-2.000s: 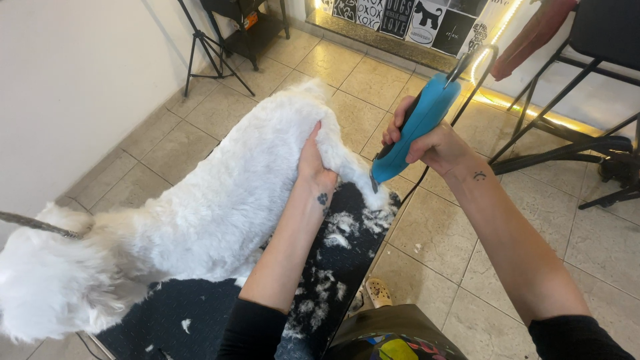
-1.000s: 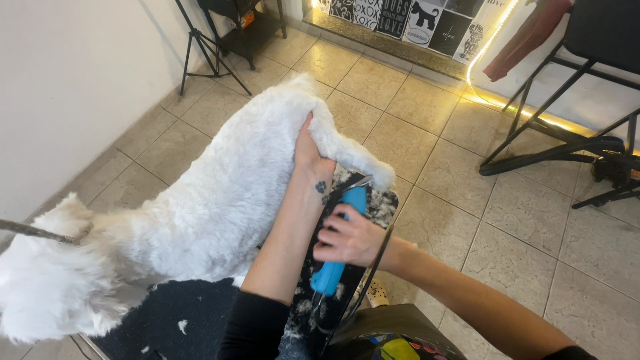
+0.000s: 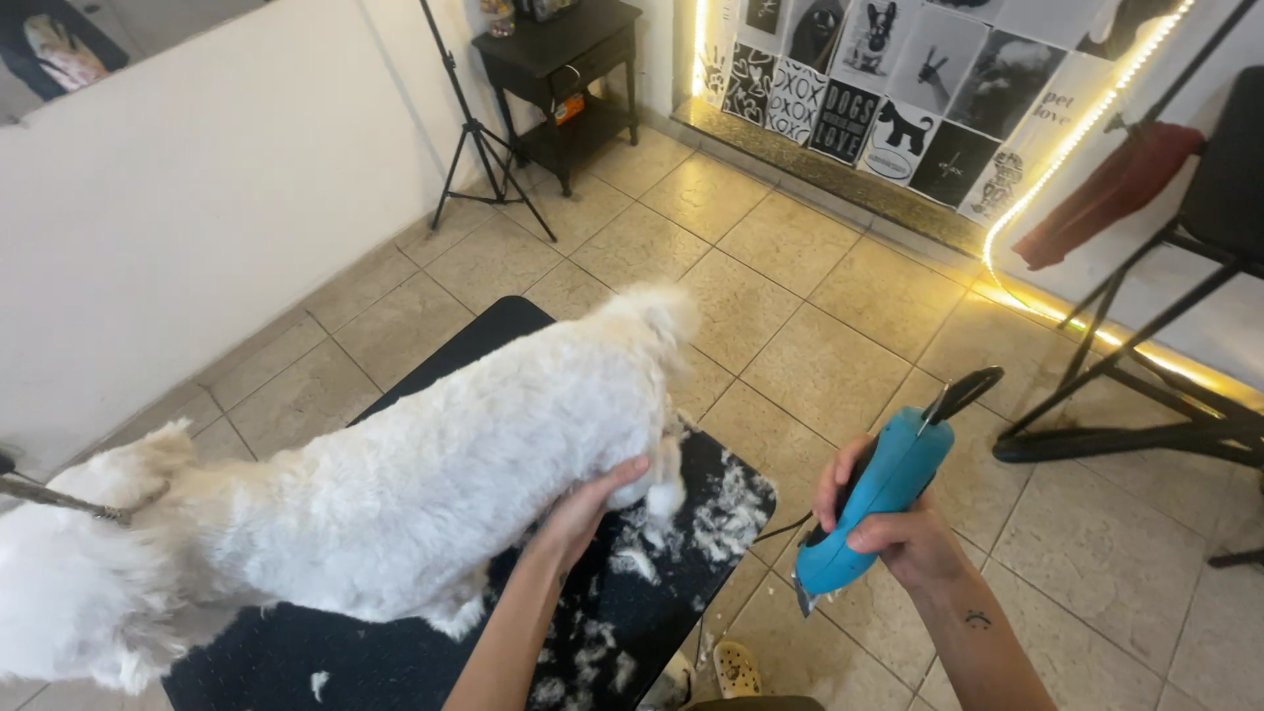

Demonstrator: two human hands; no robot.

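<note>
A white dog stands on a black grooming table, its head at the left and its rump toward the table's far right end. My left hand rests against the dog's hindquarters by the thigh, its fingers partly hidden behind the leg. My right hand holds a blue electric clipper off the table's right edge, apart from the dog, with the blade pointing down. A cord loop hangs from the clipper's upper end. Clumps of cut white hair lie on the table.
A grooming restraint reaches the dog's neck at the left. Beyond the table are a black tripod and a small dark side table. At the right stands a black folding chair. A yellow clog shows below the table's edge.
My right hand and the clipper have moved away from the dog's hind leg, out to the right. The leg, held stretched out before, is now down at the table. My left hand sits lower on the hindquarters.
</note>
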